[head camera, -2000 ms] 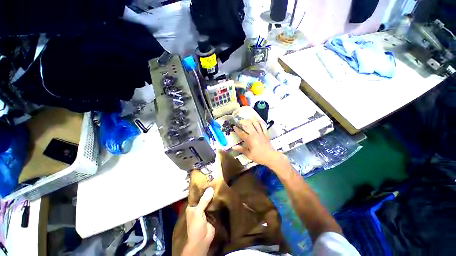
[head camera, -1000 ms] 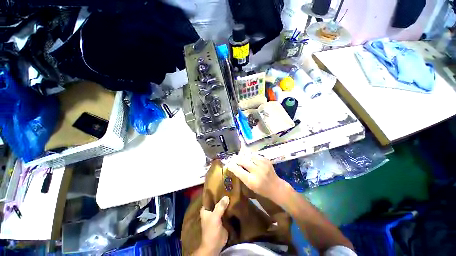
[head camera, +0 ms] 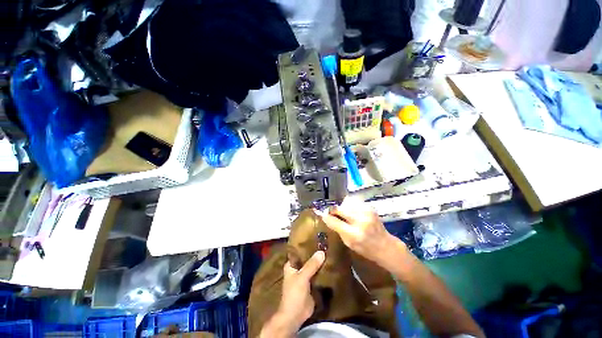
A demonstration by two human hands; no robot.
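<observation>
The brown garment point(head camera: 338, 280) hangs from the near end of the grey button-sewing machine point(head camera: 313, 132) over the table edge. A short row of small dark buttons point(head camera: 322, 241) shows on the cloth. My left hand point(head camera: 300, 290) pinches the garment, its thumb just below the buttons. My right hand point(head camera: 360, 226) is at the machine's clamp end, fingertips together beside the needle area; whether a button is between them cannot be told. The needle is hidden by glare and fingers. The button tray point(head camera: 389, 158) is right of the head, with dark buttons inside.
A blue tool point(head camera: 352, 166) lies along the head's right side. Behind the tray are a calculator point(head camera: 362, 117), a thread cone point(head camera: 414, 143) and a black bottle point(head camera: 351, 63). At left, a white basket point(head camera: 125, 183) holds a phone point(head camera: 148, 148). Light blue cloth point(head camera: 561, 99) lies on the right table.
My right hand has moved from the button tray to the machine's near end and stays there. My left hand still holds the garment. The view has shifted, so the machine appears further right.
</observation>
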